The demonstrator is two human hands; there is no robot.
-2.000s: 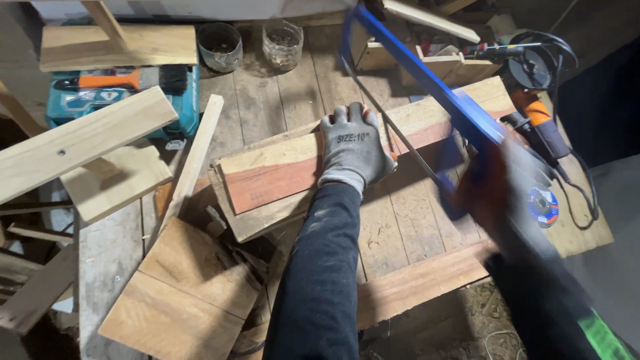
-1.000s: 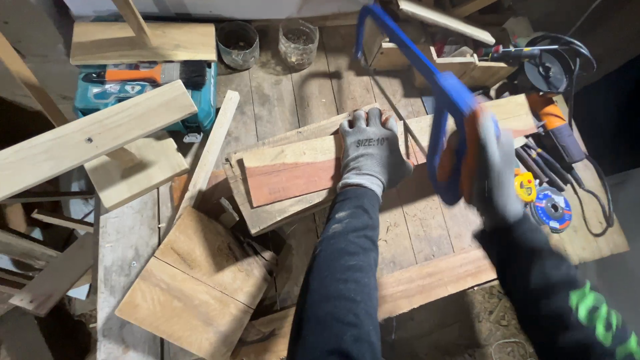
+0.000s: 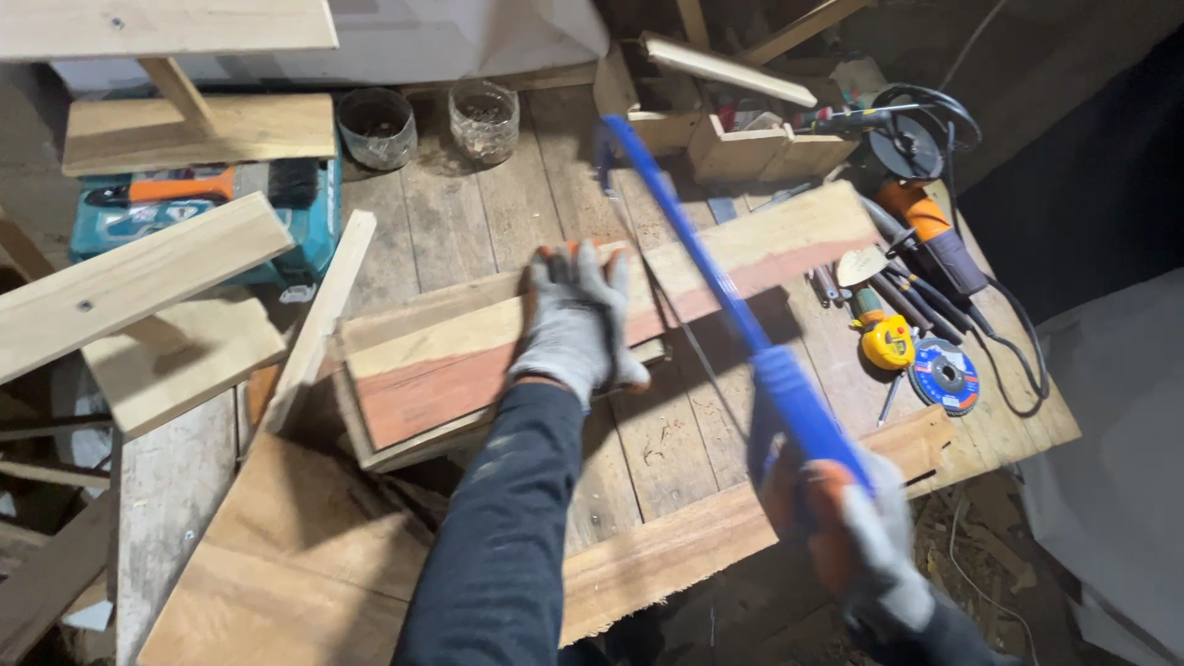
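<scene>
A two-toned wooden board (image 3: 435, 379), pale along one side and reddish along the other, lies slantwise over a wooden piece (image 3: 407, 451) on the bench. My left hand (image 3: 578, 324), in a grey work glove, presses flat on the board with its fingers spread. My right hand (image 3: 856, 523), gloved too and blurred, grips the handle of a blue-framed saw (image 3: 703, 254). The saw's thin blade crosses the board just right of my left hand. Whether its teeth are in the wood, I cannot tell.
An angle grinder (image 3: 930, 236) with its cord, a yellow tape measure (image 3: 888, 341) and a flap disc (image 3: 943, 376) lie at the right. Two cut plastic containers (image 3: 377, 129) stand at the back. A teal case (image 3: 319, 217) bearing a brush (image 3: 213, 185), and several wooden pieces, occupy the left.
The saw in my right hand has moved down toward me across the board. My left hand stays on the board. The view has shifted somewhat.
</scene>
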